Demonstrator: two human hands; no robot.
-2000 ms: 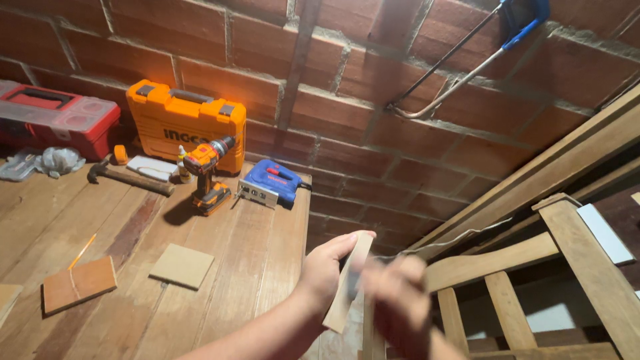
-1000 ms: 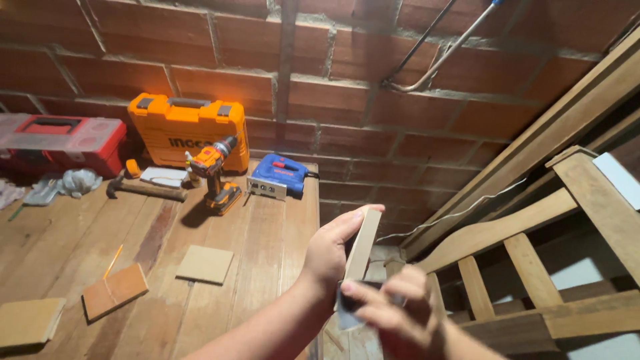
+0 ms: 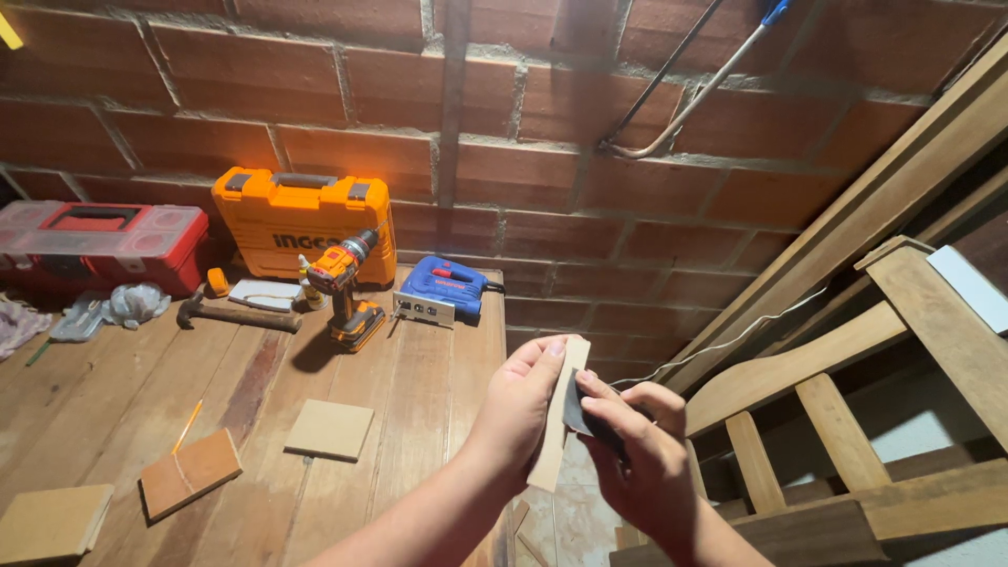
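My left hand (image 3: 516, 402) grips a small flat wooden board (image 3: 557, 429), held tilted on edge past the table's right end. Pressed to the board's narrow edge is a dark sheet of sandpaper (image 3: 581, 413), bent in the fingers of my right hand (image 3: 650, 449). On the wooden table (image 3: 394, 488), left of my hands, lie a square wooden piece (image 3: 329, 429), a reddish-brown piece (image 3: 191, 474) with a pencil (image 3: 187, 425) touching it, and a pale wooden piece (image 3: 53, 520) near the lower left corner.
Along the table's back stand a red toolbox (image 3: 102, 244), an orange tool case (image 3: 307, 220), a cordless drill (image 3: 345, 287), a blue jigsaw (image 3: 445, 287) and a hammer (image 3: 240, 315). A hacksaw (image 3: 685, 110) hangs on the brick wall. Slatted wooden furniture (image 3: 843, 425) stands at right.
My right hand, blurred two seconds ago, has moved along the board's edge, and the sandpaper sits higher on it than one second ago. My left hand keeps its hold.
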